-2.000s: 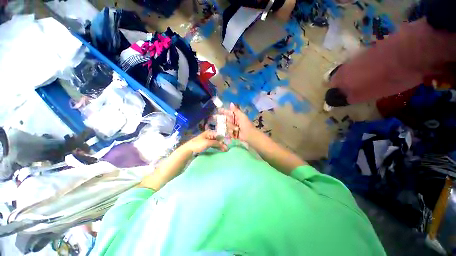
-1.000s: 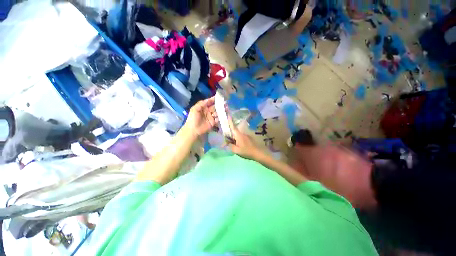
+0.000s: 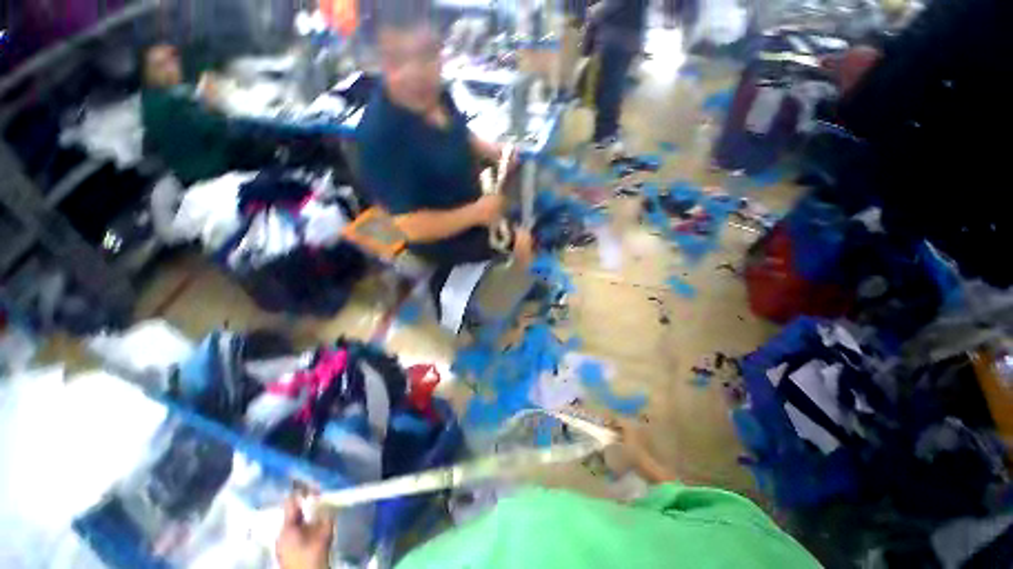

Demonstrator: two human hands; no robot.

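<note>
A long, narrow pale strip (image 3: 444,478) is stretched between my two hands, low in the head view. My left hand (image 3: 302,531) is at the bottom left and grips one end; it is blurred and partly cut off by the lower edge. My right hand (image 3: 635,453) holds the other part near a bend, where the strip loops back to the left. My right hand is blurred and its fingers are hard to make out.
A seated person (image 3: 417,167) ahead holds a pale strip. Another person (image 3: 178,128) sits at the far left. Piled dark, white and pink pieces (image 3: 333,395) lie at left. A blue basket (image 3: 822,389) and red bin (image 3: 783,278) stand at right. Blue scraps (image 3: 505,372) litter the floor.
The view has tilted up, bringing the people ahead into sight. My hands have moved apart, and the strip, compact between them before, is now drawn out long.
</note>
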